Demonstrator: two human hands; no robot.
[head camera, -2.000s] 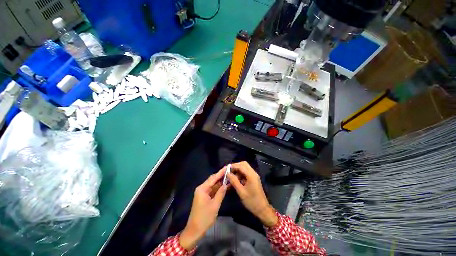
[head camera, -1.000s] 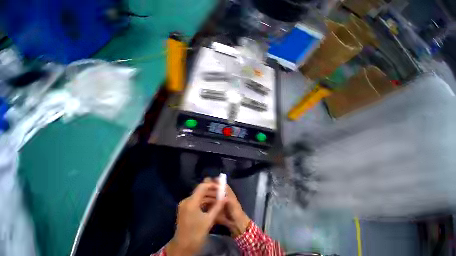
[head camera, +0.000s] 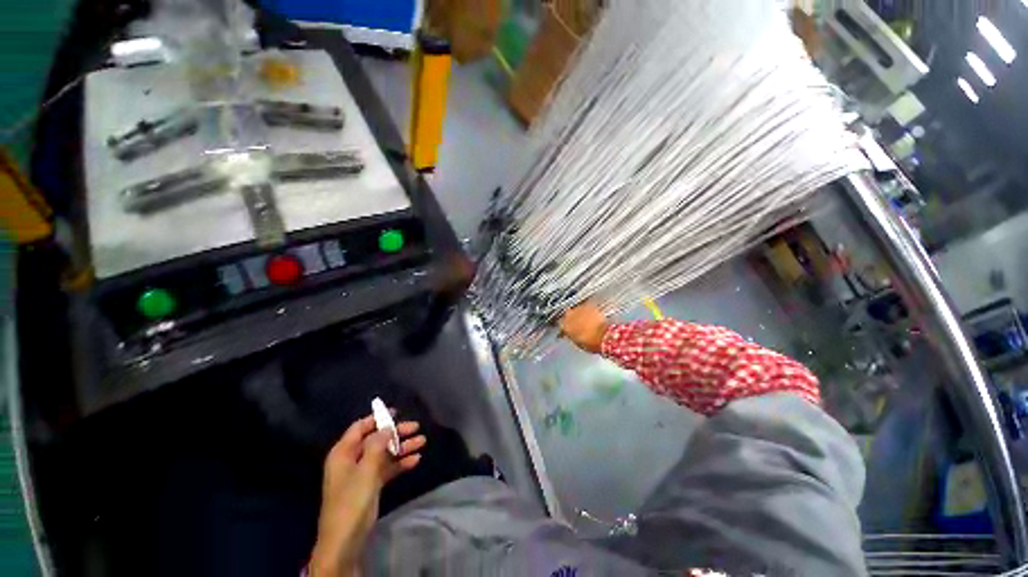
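A slim white shell housing (head camera: 386, 425) is held in my left hand (head camera: 366, 456), between thumb and fingers, in front of the press and below its front edge. My right hand (head camera: 583, 326) reaches out to the right, at the dark lower ends of the white cable bundle (head camera: 676, 147). Its fingertips are hidden among the cords, so I cannot tell whether it grips one. The welding press's white plate (head camera: 169, 230) is at upper left, with metal clamp bars (head camera: 319, 165) around the small central fixture (head camera: 245, 169).
The press front has green buttons (head camera: 390, 241) and a red button (head camera: 284, 269). Yellow-black posts (head camera: 430, 104) stand either side of the plate. A curved metal rail (head camera: 941, 310) carries the cables at right. Cardboard boxes (head camera: 552, 59) stand behind.
The view has swung right towards the cable rack. My right hand has left the shell housing and moved out to the cable bundle. My left hand alone now holds the housing.
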